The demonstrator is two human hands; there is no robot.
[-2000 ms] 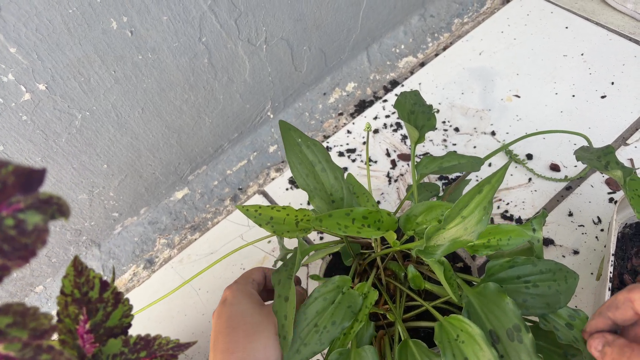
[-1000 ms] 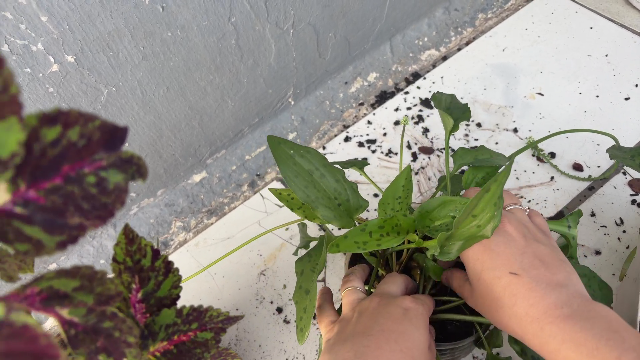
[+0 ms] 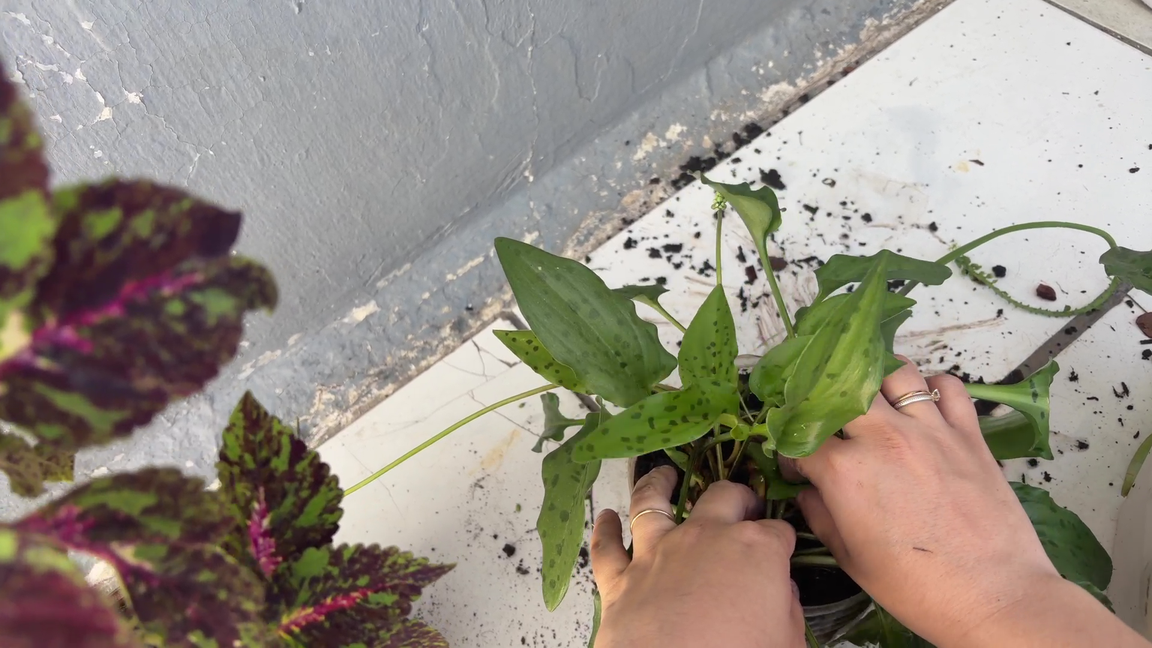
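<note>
A potted plant with spotted green leaves (image 3: pixel 585 328) stands at lower centre, its stems rising from dark soil in a round pot (image 3: pixel 832 612) that is mostly hidden. My left hand (image 3: pixel 702 567), with a ring, reaches in at the near left of the pot, fingertips down among the stem bases. From the right, my right hand (image 3: pixel 918 495), wearing rings, bends over the pot with its fingers beneath the leaves. Both hands touch the plant at soil level; their fingertips are hidden, so I cannot tell whether they grip anything.
A grey wall (image 3: pixel 360 135) with peeling paint runs along the upper left. Crumbs of dark soil (image 3: pixel 771 178) lie scattered over white tiles (image 3: pixel 954 117). Purple and green coleus leaves (image 3: pixel 135 297) fill the left foreground. A green flower spike (image 3: pixel 1035 309) curves over the tiles at right.
My right hand has come from the right edge into the plant. My left hand has moved from the leaves at the plant's left side to the stem bases.
</note>
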